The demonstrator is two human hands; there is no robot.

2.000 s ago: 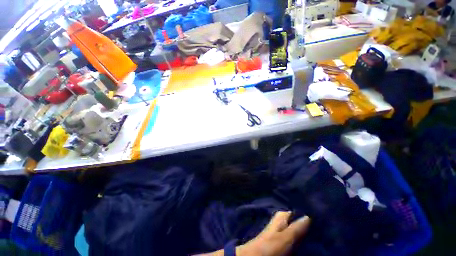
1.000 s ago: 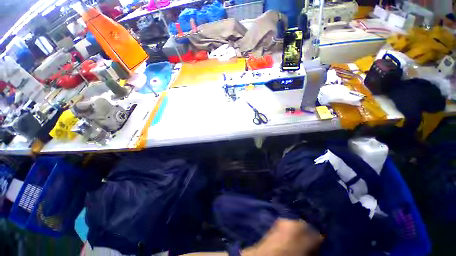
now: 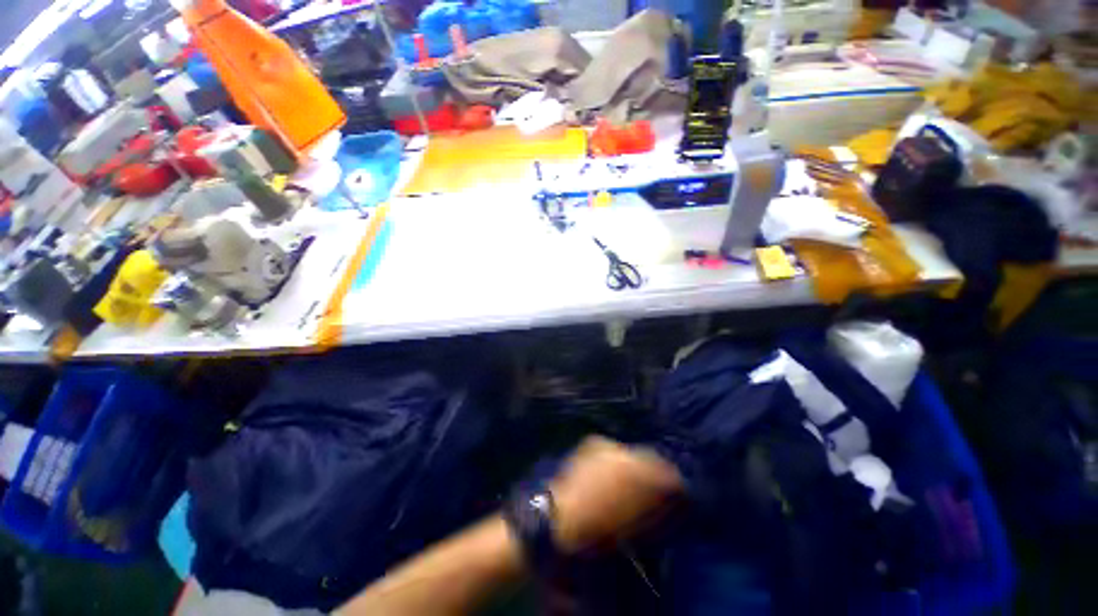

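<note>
My left hand (image 3: 614,487), with a dark band on the wrist, reaches in from the bottom, low in the middle of the view. It is blurred and its fingers are at dark navy cloth; whether it grips any cloth cannot be told. Navy garment pieces with white panels (image 3: 849,439) lie in a blue plastic crate (image 3: 981,481) to its right. A large navy garment pile (image 3: 349,463) lies to its left, below the table edge. My right hand is not in view.
A long white table (image 3: 482,283) runs across. On it are scissors (image 3: 620,271), a white sewing machine (image 3: 692,211), an upright phone (image 3: 708,108), a yellow block (image 3: 775,262) and a grey-beige machine (image 3: 235,259). Another blue crate (image 3: 90,457) stands at far left.
My left hand has moved up and slightly left, away from the bottom edge, and its wristband now shows clearly. The narrow navy piece beside it a second ago no longer shows distinctly.
</note>
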